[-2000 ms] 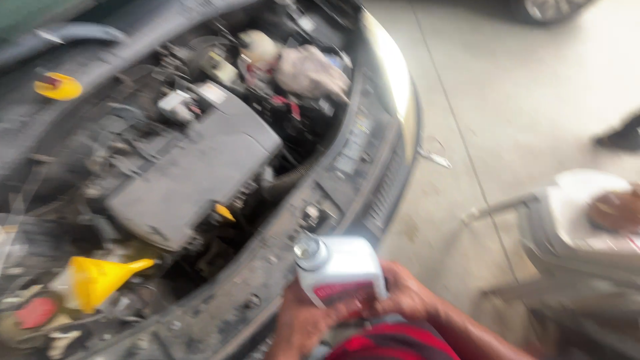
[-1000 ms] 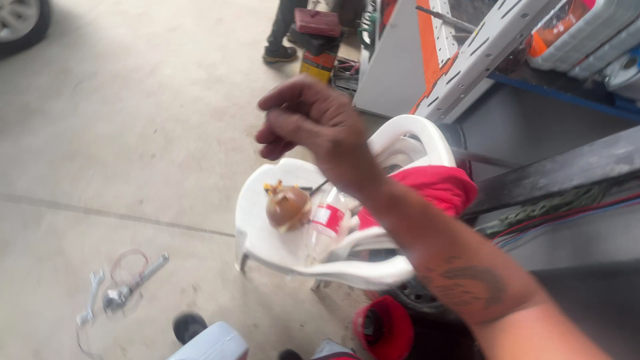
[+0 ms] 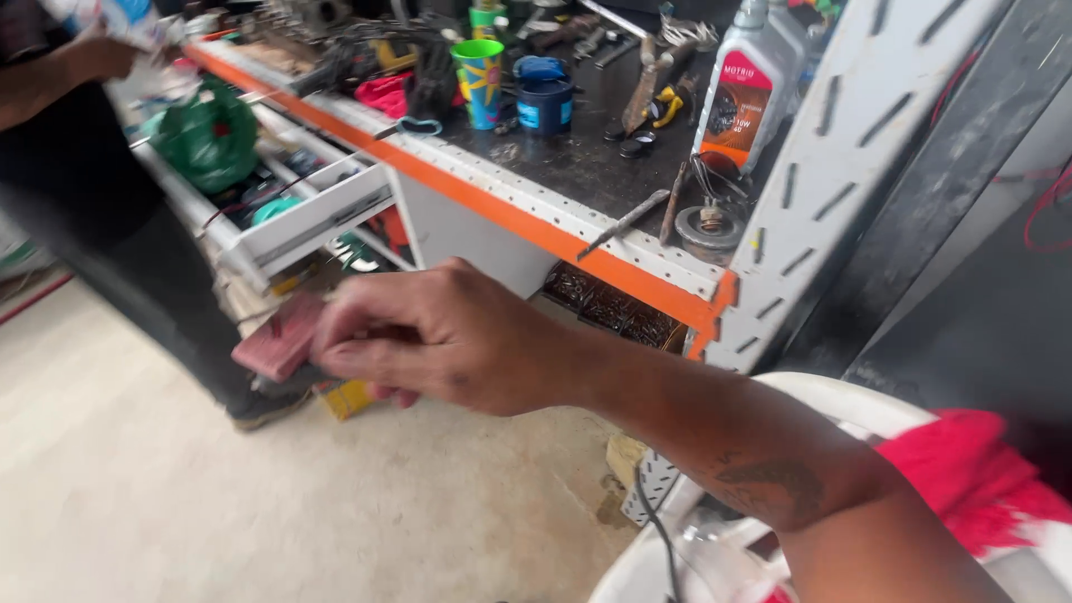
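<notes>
My right hand reaches in from the lower right across the middle of the view, over the floor and short of the workbench. Its fingers are curled, with thumb and forefinger close together; whether something small is pinched between them is hidden by blur. Just past the fingertips shows a reddish block-like thing, which seems to lie behind the hand, above a yellow box. My left hand is out of view. On the bench, a grey motor oil bottle stands upright near the rack post, with a green patterned cup further left.
The workbench's orange edge runs beyond my hand to a slotted metal post. An open drawer juts out at left, near another person. A white plastic chair with a red cloth stands at lower right.
The view has swung from the car engine bay, past the chair, to the workbench. Two seconds ago both hands were around a light grey bottle; one second ago my right hand was raised over the chair.
</notes>
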